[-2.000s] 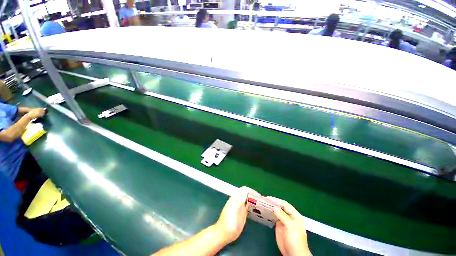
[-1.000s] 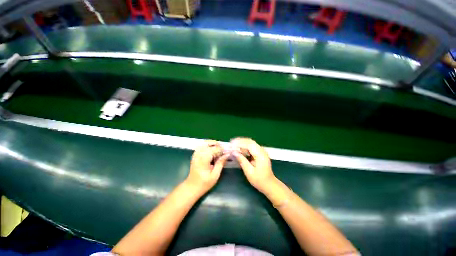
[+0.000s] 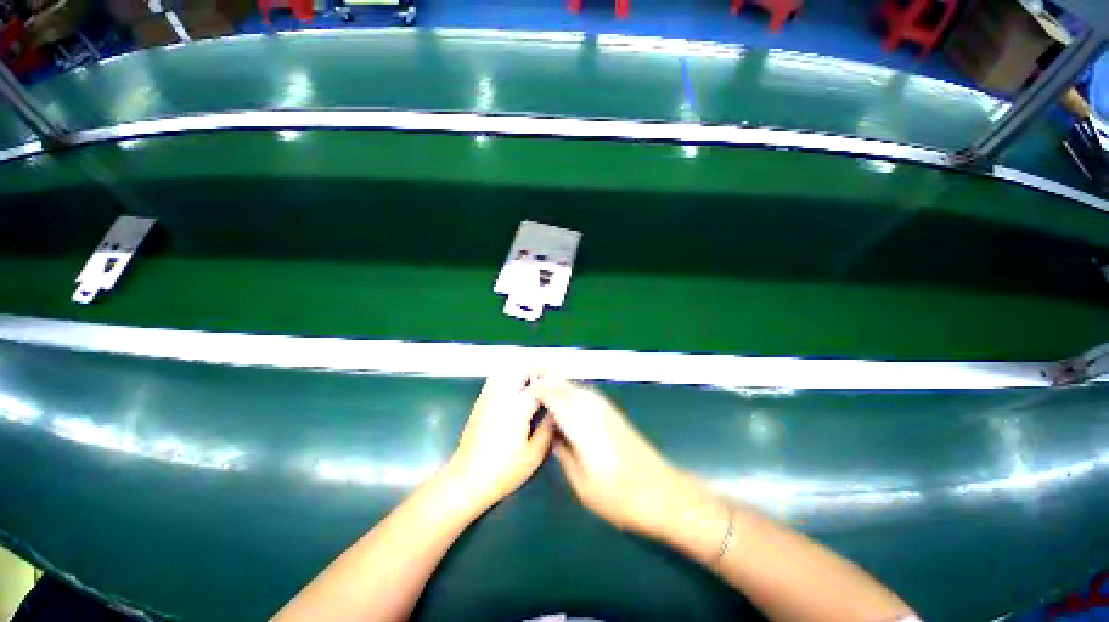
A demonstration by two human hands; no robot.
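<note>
My left hand (image 3: 496, 435) and my right hand (image 3: 604, 459) are pressed together just in front of the pale rail. Their fingertips meet near its near edge. Any piece between them is hidden. One small white box with black marks (image 3: 542, 270) lies flat on the green belt just beyond my hands, its narrow tab pointing toward me. A second similar box (image 3: 116, 253) lies on the belt at the left, slanted, tab toward the near left.
The pale conveyor rail (image 3: 304, 354) runs across between the glossy green worktop (image 3: 280, 425) and the belt (image 3: 778, 304). A far rail (image 3: 730, 133) lies beyond. Grey posts stand at both sides. Red stools (image 3: 915, 22) and cartons (image 3: 1000, 46) are at the back.
The boxes on the belt have moved right. My hands have closed together over each other, and the pale piece seen between my fingers no longer shows. The view has turned further down from the hall.
</note>
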